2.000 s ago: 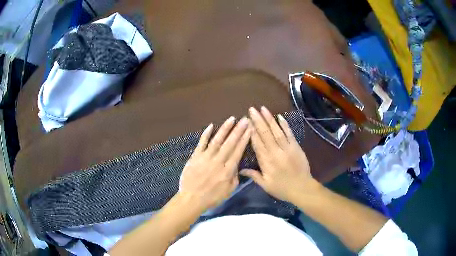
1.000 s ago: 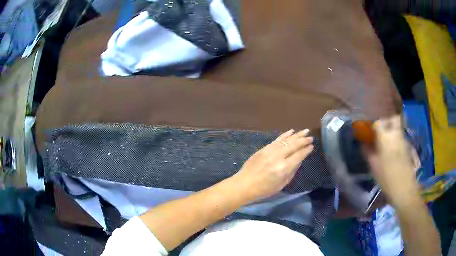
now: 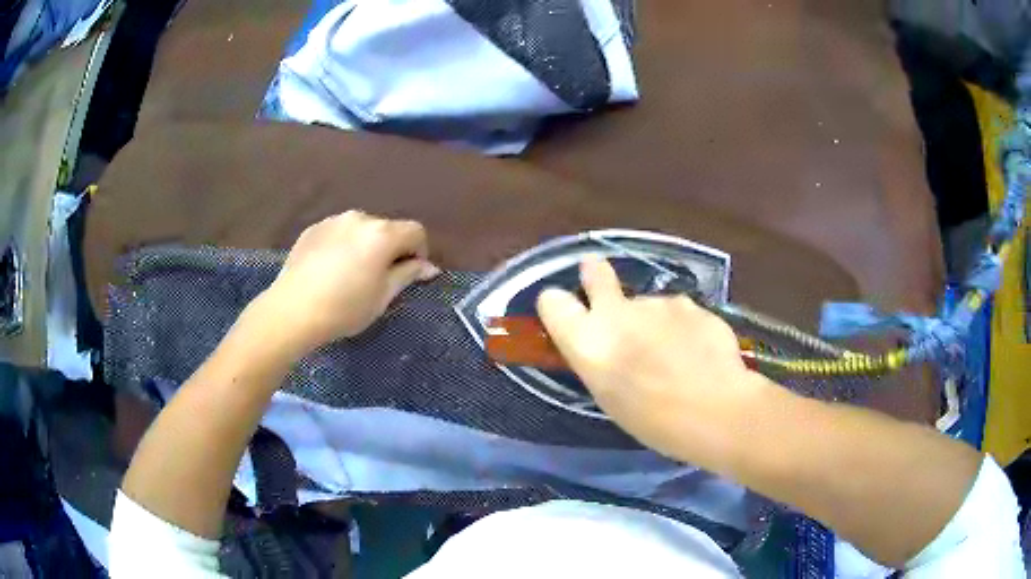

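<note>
The dark herringbone garment panel (image 3: 384, 362) lies flat across the padded front part of the table, its pale inner face showing along the near edge. My right hand (image 3: 656, 351) is closed on the orange-brown handle of the steam iron (image 3: 594, 247). The iron rests on the right part of the panel, its tip pointing left. My left hand (image 3: 356, 277) is at the panel's far edge, left of the iron tip, thumb and fingers pinched together at the cloth. The palm side and the exact pinch are hidden.
A bunched white and dark garment part (image 3: 418, 74) lies on the brown table cover (image 3: 769, 124) at the far side. The hose, wrapped in blue-grey cloth (image 3: 978, 305), runs from the iron's rear to the right edge. Yellow cloth (image 3: 1006, 385) hangs at the right.
The iron has moved left from beside the panel's right end onto the panel. My left hand has moved left to the far edge and its fingers have closed. The view has shifted.
</note>
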